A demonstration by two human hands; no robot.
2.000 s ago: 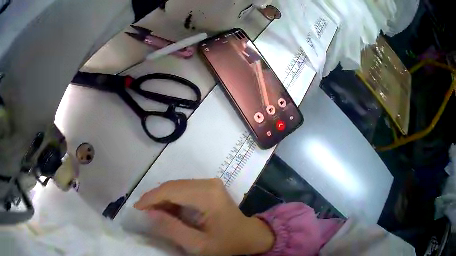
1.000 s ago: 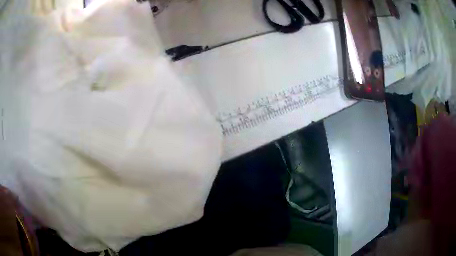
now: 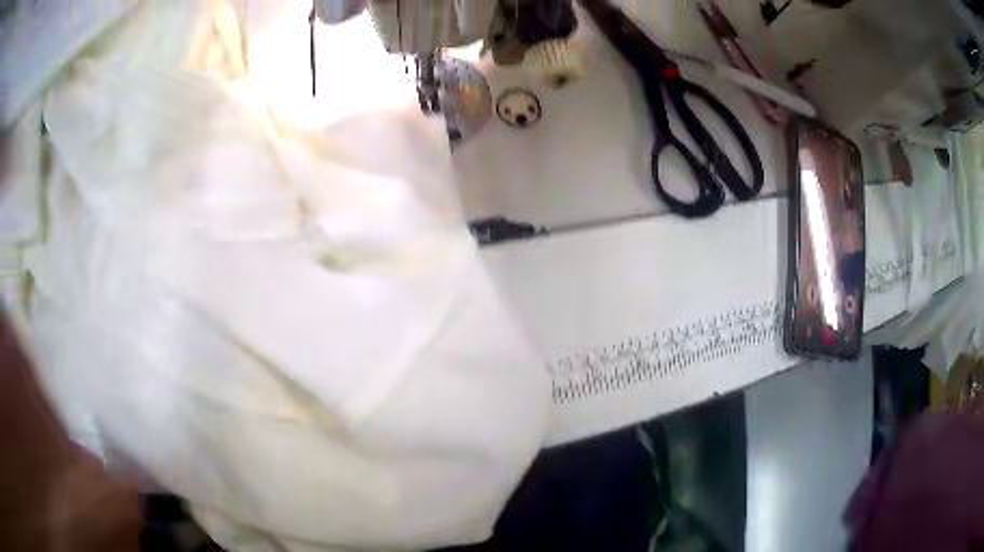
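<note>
A large crumpled heap of white cloth [image 3: 356,345] covers the left half of the table and hangs over its front edge. Its upper part reaches the lit area by the needle and presser foot [image 3: 428,84]. A blurred patch of bare skin, apparently part of my left hand [image 3: 65,485], is cut off by the lower left edge; its fingers and any hold on the cloth cannot be seen. At the lower right only a blurred purple-pink sleeve [image 3: 928,485] shows; my right hand is out of the picture.
Black shears [image 3: 696,129] lie on the machine bed, with a white pen [image 3: 745,82] and pink snips [image 3: 728,43] beside them. A lit smartphone [image 3: 825,237] lies across the printed scale [image 3: 669,345]. More white cloth [image 3: 955,323] hangs at the far right.
The view has swung, bringing the presser foot and whole shears into sight. The white cloth now lies across the left side, where a hand rested near the table edge two seconds ago.
</note>
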